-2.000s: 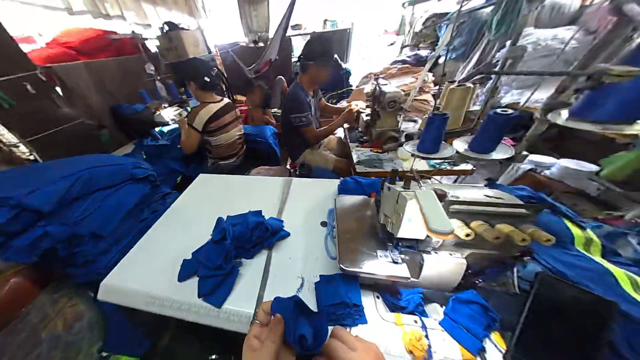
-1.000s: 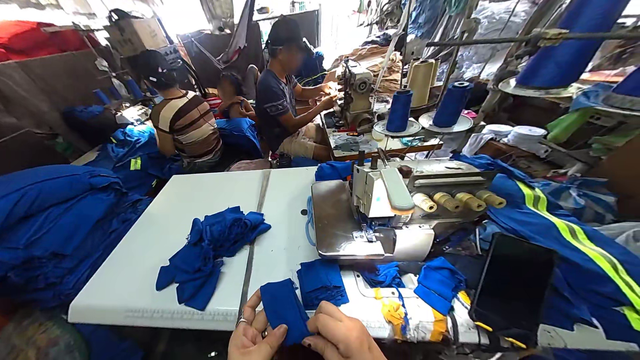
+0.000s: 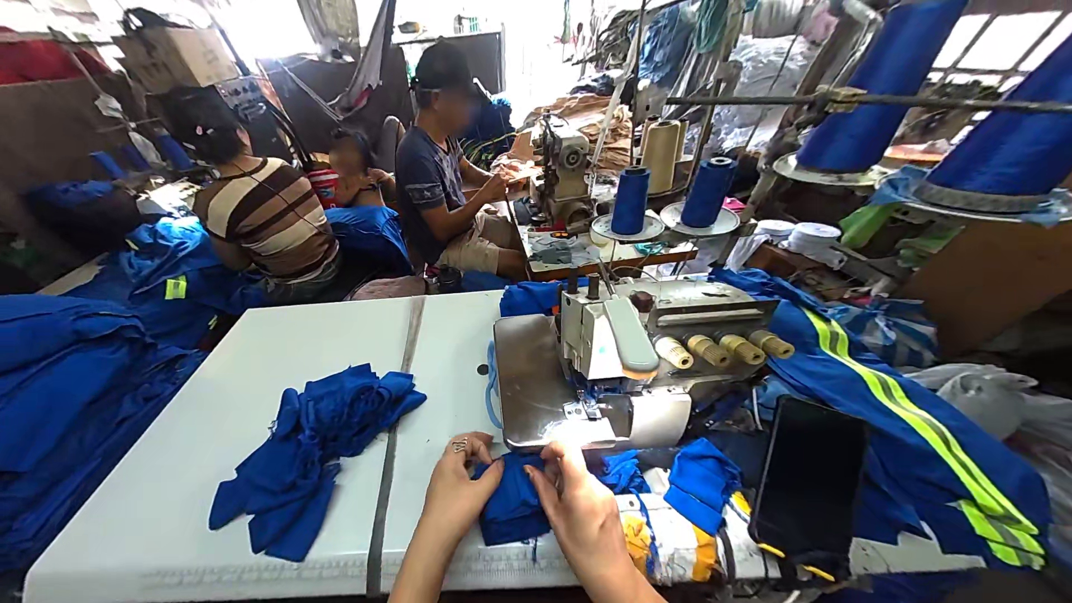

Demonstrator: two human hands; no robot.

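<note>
My left hand (image 3: pixel 459 481), with a ring on one finger, and my right hand (image 3: pixel 578 494) pinch the top edge of blue fabric pieces (image 3: pixel 512 507) between them. The fabric lies at the front of the white table, just before the metal plate of an overlock sewing machine (image 3: pixel 610 335), whose lamp lights the needle area. A crumpled heap of blue fabric (image 3: pixel 322 452) lies on the table to the left. Right of my right hand, a folded blue piece (image 3: pixel 703 481) and a small blue scrap (image 3: pixel 624 471) rest by the machine's front.
A black phone (image 3: pixel 808 486) stands at the right, beside blue cloth with reflective stripes (image 3: pixel 871 377). Thread cones (image 3: pixel 630 201) stand behind the machine. Blue garments (image 3: pixel 75 419) are piled at the left. A person (image 3: pixel 444 176) works at another sewing machine; another person (image 3: pixel 268 222) sits nearby.
Both hands have moved forward from the table's front edge to the fabric by the machine plate. The blue piece they held up one second ago is now down there.
</note>
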